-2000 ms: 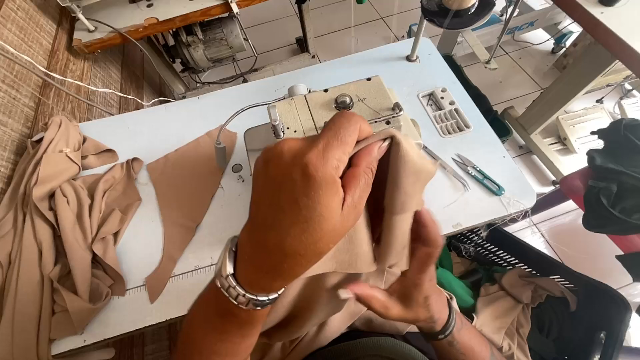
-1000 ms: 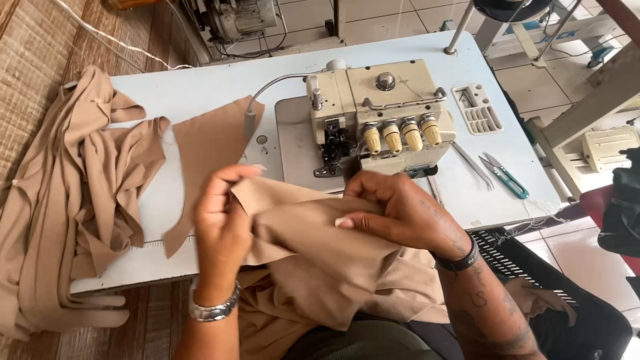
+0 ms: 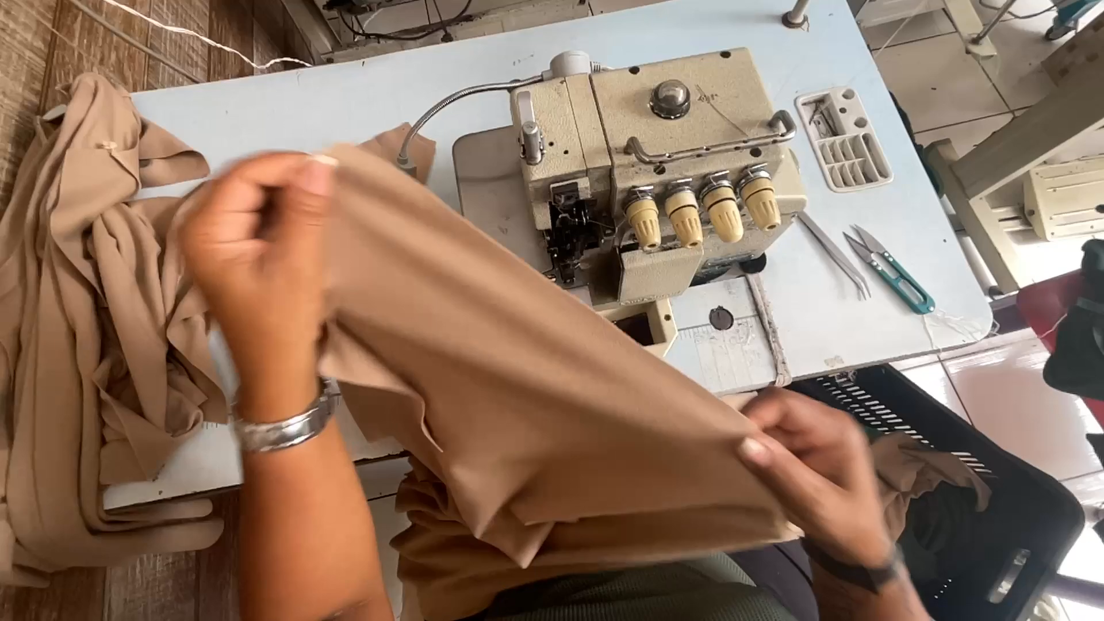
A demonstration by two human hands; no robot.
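Observation:
A tan piece of fabric (image 3: 535,371) is stretched on a slant between my two hands, in front of an overlock sewing machine (image 3: 664,147). My left hand (image 3: 267,233), slightly blurred, pinches its upper corner at the left, near a heap of tan fabric (image 3: 78,285). At the lower right my right hand (image 3: 819,470) grips the other end of the edge between thumb and fingers. The fabric's lower folds hang over my lap. Behind it, part of a flat tan cut piece (image 3: 401,147) shows on the table.
Tweezers (image 3: 837,254) and teal-handled thread snips (image 3: 893,272) lie right of the machine, below a white parts tray (image 3: 843,140). A black plastic basket (image 3: 1000,517) holding fabric stands at the lower right. A flexible metal lamp neck (image 3: 466,90) curves left of the machine.
My hands have moved apart, and the fabric that was bunched between them a second ago is now pulled out long. My left hand has gone up and left. The view has shifted closer.

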